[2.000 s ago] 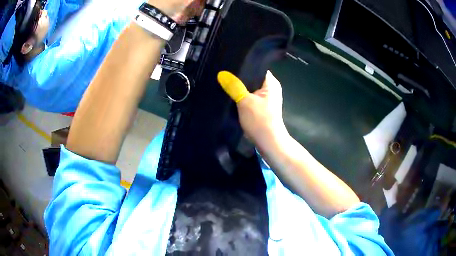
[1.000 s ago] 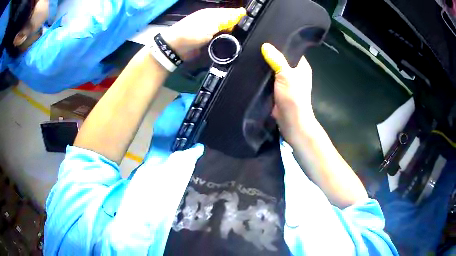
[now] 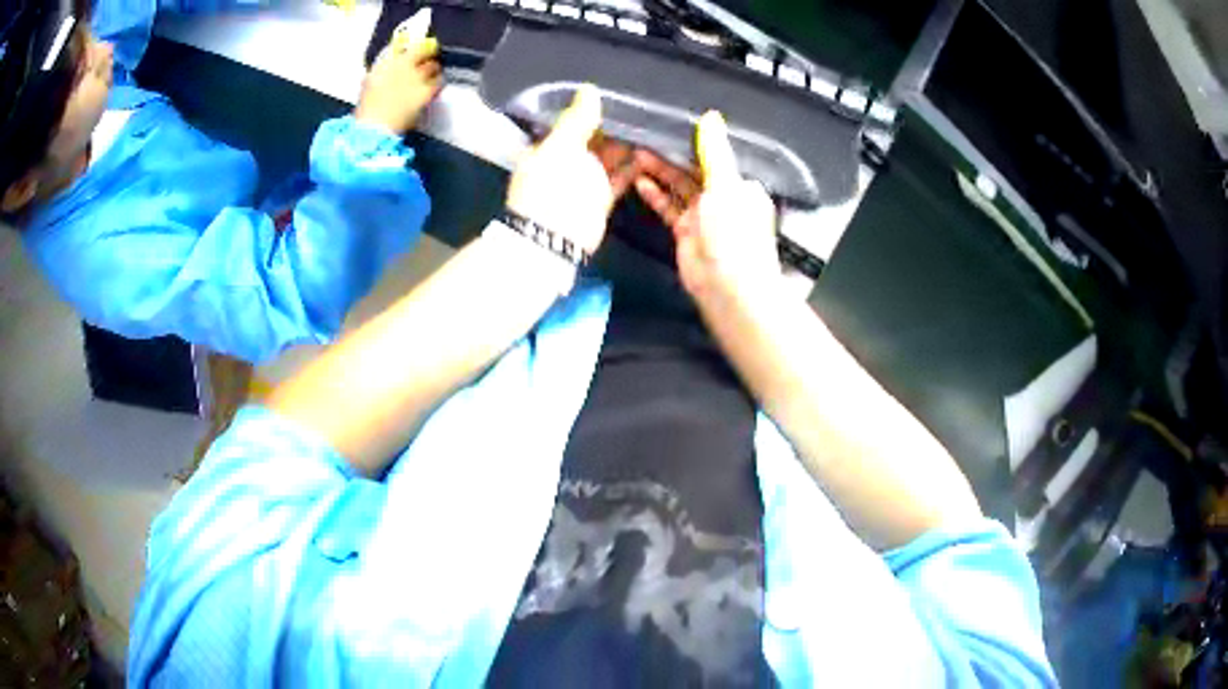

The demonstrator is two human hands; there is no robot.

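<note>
The black control panel assembly [image 3: 660, 84] is held level over the bench at the top middle. Its smooth face with a curved recess is towards me and its row of keys runs along the far edge. My left hand [image 3: 572, 168] grips its near edge left of the middle, with a yellow finger cot on the thumb. My right hand [image 3: 721, 209] grips the same edge further right, thumb on the face, also with a yellow cot. The fingers of both hands are partly hidden beneath the panel. The knob cannot be made out.
A co-worker in a light-blue smock [image 3: 216, 242] stands at the left, one hand near another black part [image 3: 465, 30]. White sheets lie on the dark-green bench [image 3: 916, 289]. A dark screen-like unit [image 3: 1037, 121] is at the upper right. A dark box [image 3: 142, 370] is on the floor.
The panel has turned from steeply slanted to nearly crosswise and moved away from my body. My left hand has moved from the key side to the near edge beside my right hand.
</note>
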